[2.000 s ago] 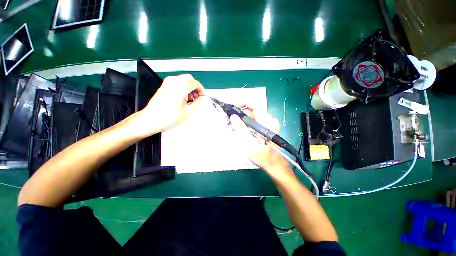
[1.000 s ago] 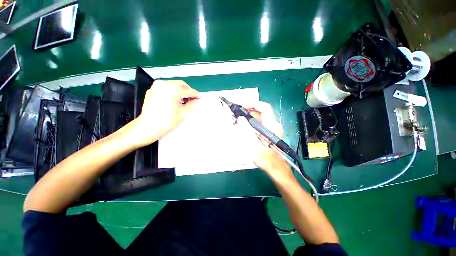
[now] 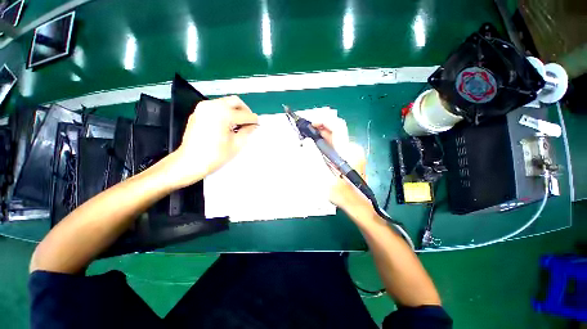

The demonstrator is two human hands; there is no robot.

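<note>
My right hand (image 3: 342, 157) holds a black and grey soldering iron (image 3: 335, 157), its tip pointing up and left above the white paper (image 3: 270, 186). A pale tube runs along the iron. My left hand (image 3: 215, 132) is over the paper's left edge, thumb and fingertips pinched together. A small dark thing shows at its fingertips, too small to name. Black panels (image 3: 151, 135) stand and lean in a row left of the paper, partly behind my left forearm.
Right of the paper are a stand with a yellow sponge (image 3: 417, 191), a black soldering station (image 3: 479, 167), a cream cylinder (image 3: 430, 114), a black fan (image 3: 484, 80) and a white spool (image 3: 553, 82). Framed solar panels (image 3: 51, 40) lie on the green conveyor (image 3: 225, 38).
The iron's tip has risen and moved slightly right, farther from my left fingertips. The panels on the conveyor have shifted left. My left hand stays pinched at nearly the same place.
</note>
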